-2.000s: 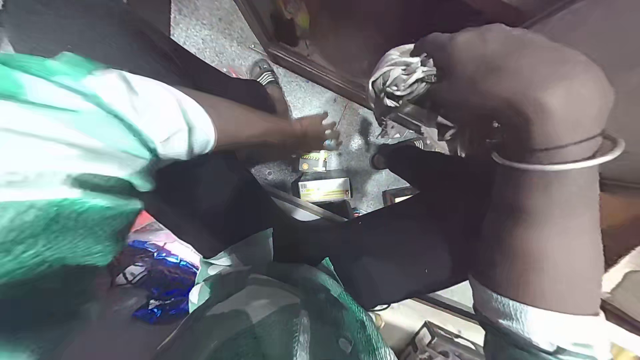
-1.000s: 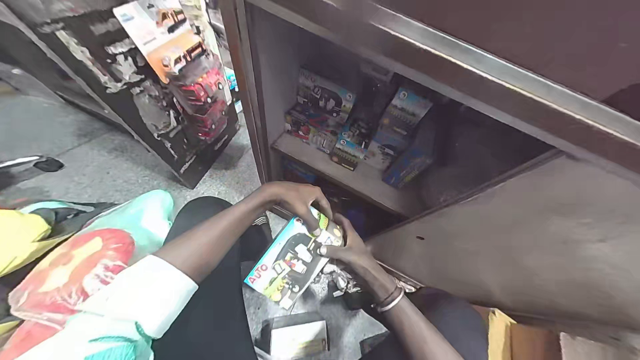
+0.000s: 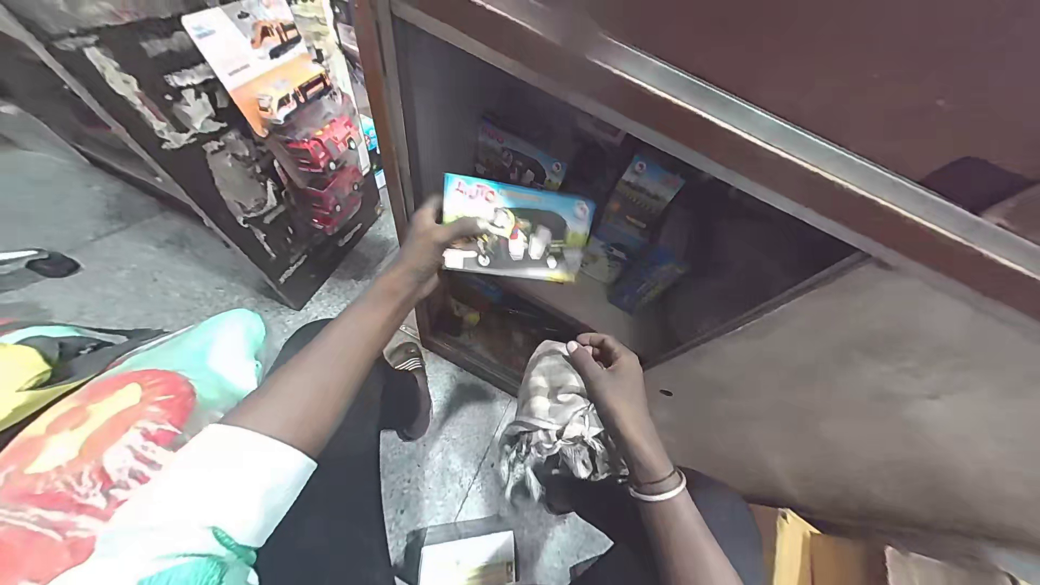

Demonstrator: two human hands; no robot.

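Note:
A toy auto-rickshaw box [image 3: 520, 231] with a blue top edge is in my left hand [image 3: 426, 248], held by its left end in front of the cabinet opening. Fingers bent, my right hand [image 3: 605, 378] pinches a checked cloth with fringes [image 3: 552, 398], which hangs down over the floor. A white bangle circles the right wrist. Behind the held box, several toy boxes [image 3: 642, 195] lean on a shelf inside the cabinet.
The brown cabinet frame [image 3: 731, 122] surrounds the opening. Carded red toy vehicles [image 3: 325, 154] hang at a dark display panel on the left. A printed plastic bag [image 3: 97, 439] lies lower left. On the floor between my legs is a white-topped box [image 3: 467, 561].
The toy box was in both hands low over the floor; my left hand now has it higher, at the cabinet opening. My right hand has let go of it and has the cloth.

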